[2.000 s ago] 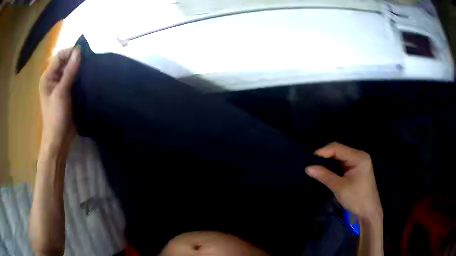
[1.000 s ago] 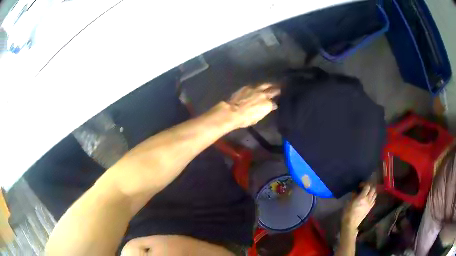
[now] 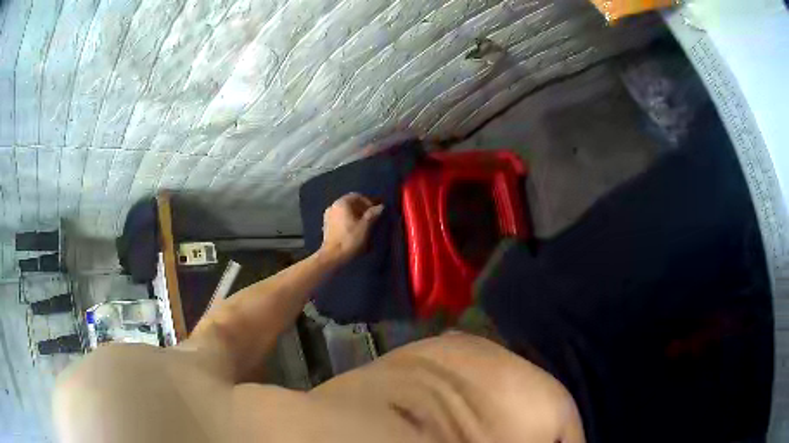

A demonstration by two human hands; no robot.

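A stack of dark folded cloth (image 3: 356,290) lies at the left side of a red plastic stool (image 3: 422,251). My left hand (image 3: 350,223) is on this cloth with its fingers bent and close together. Whether the fingertips pinch a layer or only touch it cannot be told. My right hand is not in view. A wide dark cloth surface (image 3: 623,294) spreads at the right, below the table edge; whether it is a cut piece or clothing is unclear.
A quilted grey-white wall (image 3: 216,86) rises behind the stool. The white table edge with a ruler strip (image 3: 748,147) curves at far right. A wood-edged shelf (image 3: 170,260) and a wire rack with dark items (image 3: 52,303) stand left.
The view has swung from the floor, red stools and blue container at the right to the wall side. My left hand is now on the cloth by the stool; my right hand has left the picture.
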